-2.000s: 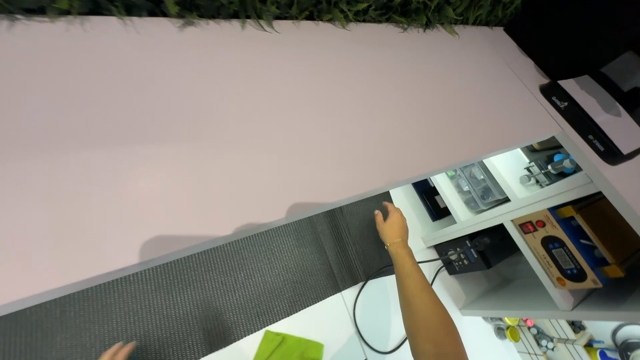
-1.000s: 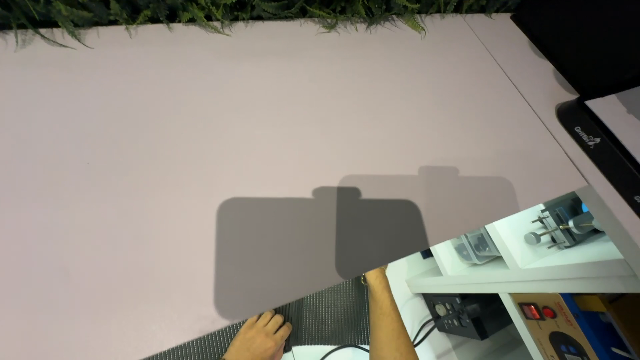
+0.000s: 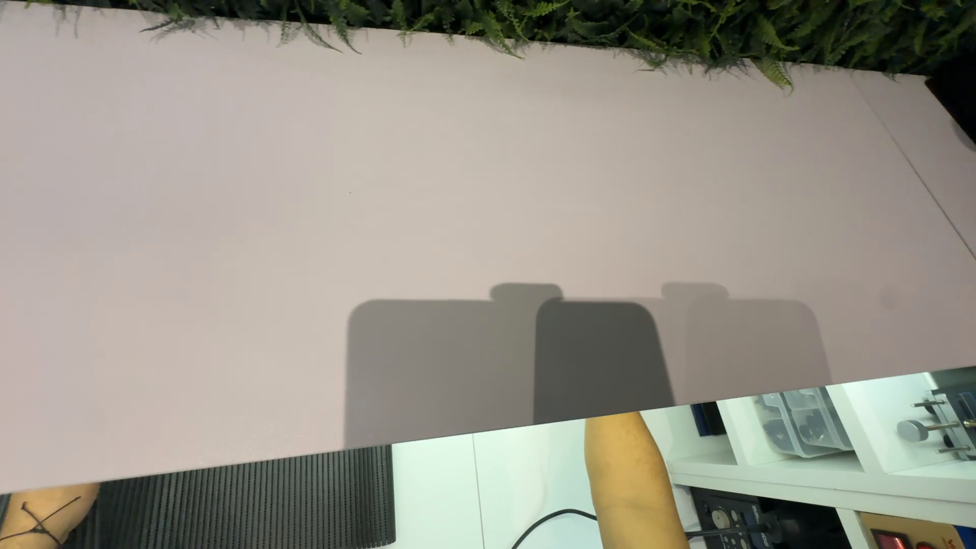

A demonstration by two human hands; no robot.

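Note:
A black ribbed mat (image 3: 252, 503) lies below the front edge of a pale pinkish tabletop (image 3: 457, 175), its right end curving down against a white surface. At the lower left, a wrist with a thin dark cord around it shows beside the mat; the left hand itself is hidden by the tabletop. On the right, my right forearm reaches up under the tabletop edge, and that hand is hidden too. What either hand holds or touches cannot be seen.
White shelving (image 3: 762, 476) stands at the lower right with a clear plastic organizer box (image 3: 804, 419), a metal clamp-like device (image 3: 942, 427) and a black control box (image 3: 728, 522). A black cable (image 3: 553, 515) runs by the forearm. Green artificial foliage (image 3: 534, 23) borders the far edge.
My left arm has moved left, away from the right one. Both hands, partly visible earlier, are now under the tabletop. The mat's right end now lies further left, with white surface showing beside it.

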